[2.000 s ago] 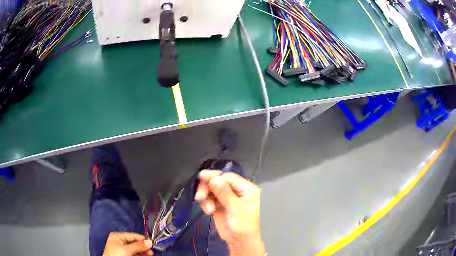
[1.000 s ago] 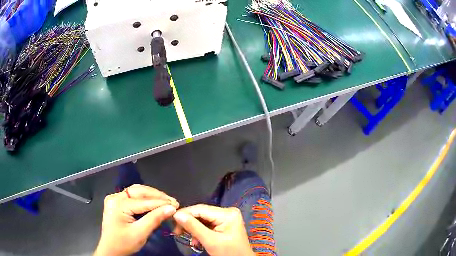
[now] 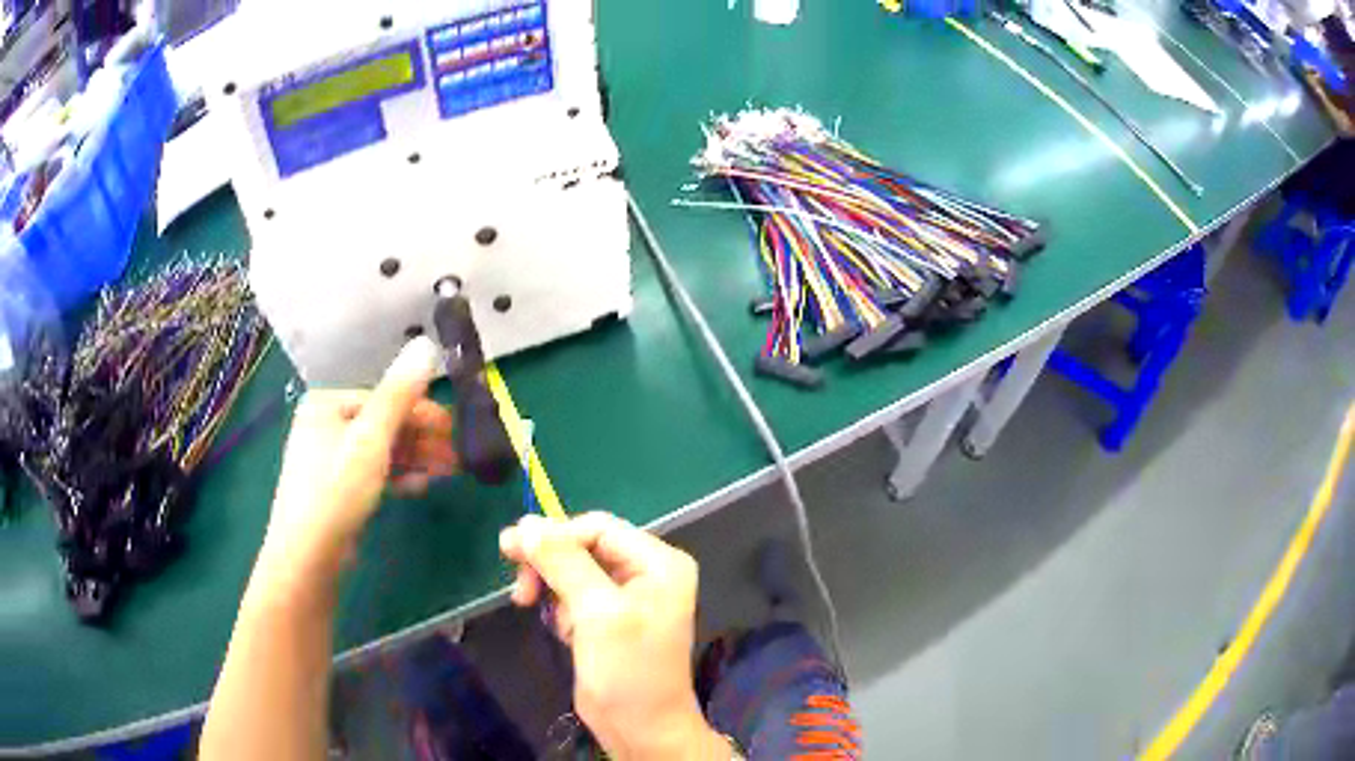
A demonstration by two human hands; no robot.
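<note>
The black twisting head (image 3: 473, 390) juts from the front of the white wire-twisting machine (image 3: 335, 268). My left hand (image 3: 349, 446) is at the left side of the twisting head, thumb near its base and fingers lower down. I cannot tell whether it grips the head. My right hand (image 3: 617, 617) is just below the head's tip, over the table's front edge, with fingertips pinched on thin lead wires. A short blue lead wire (image 3: 531, 483) rises from these fingertips beside the yellow tape (image 3: 538, 473). The rest of the harness is mostly hidden in and below my right hand.
A harness pile (image 3: 877, 253) lies right of the machine, a darker tangled pile (image 3: 134, 416) on the left. A blue bin (image 3: 97, 193) stands behind the left pile. A grey cable (image 3: 713, 350) hangs over the table edge (image 3: 877, 427). Blue stools (image 3: 1137, 364) stand beyond it.
Both hands have risen from over the lap to the machine and moved apart. The left is now beside the twisting head. The view has shifted, showing the machine's display and keypad.
</note>
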